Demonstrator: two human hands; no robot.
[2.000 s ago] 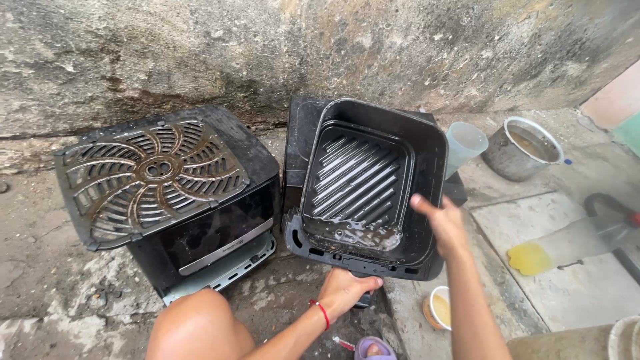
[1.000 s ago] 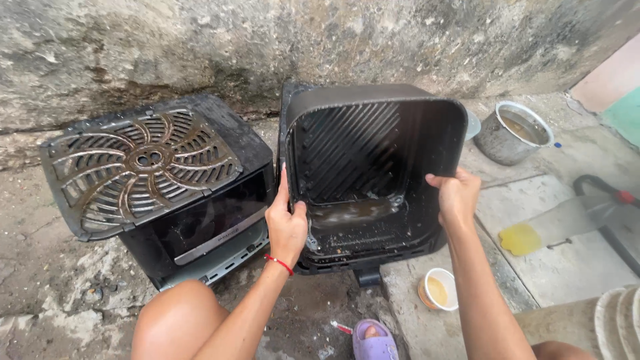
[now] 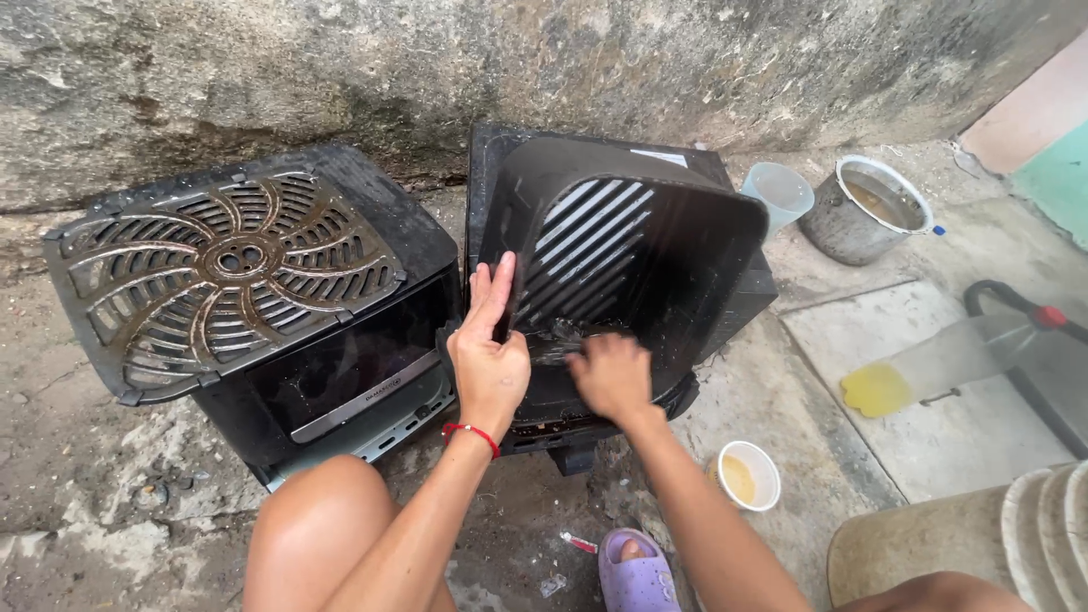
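Observation:
A black air fryer basket [image 3: 680, 246] with a ribbed bottom is tilted up on a black appliance body [image 3: 748, 293]. My left hand [image 3: 490, 357] grips its left wall, thumb inside and fingers outside. Inside the basket, at its lower side, my right hand [image 3: 614, 374] is blurred and touches the wet surface; whether it holds anything cannot be told. Water lies along that lower side. To the left, a black air fryer [image 3: 340, 374] carries a soiled metal grill rack [image 3: 242, 259] with curved slots on its top.
A translucent plastic cup [image 3: 778, 191] and a metal pot of murky liquid [image 3: 871, 208] stand at the right. Nearer are a small paper cup [image 3: 746, 476], a plastic bottle with yellow liquid [image 3: 901, 382], a black hose [image 3: 1011, 374] and a large bucket [image 3: 926, 535]. A rough wall [image 3: 408, 76] rises behind.
My right hand has left the basket's right wall and moved down inside it. The basket, lying flatter two seconds ago, is now tilted up. My left hand has moved from its front edge to its left wall.

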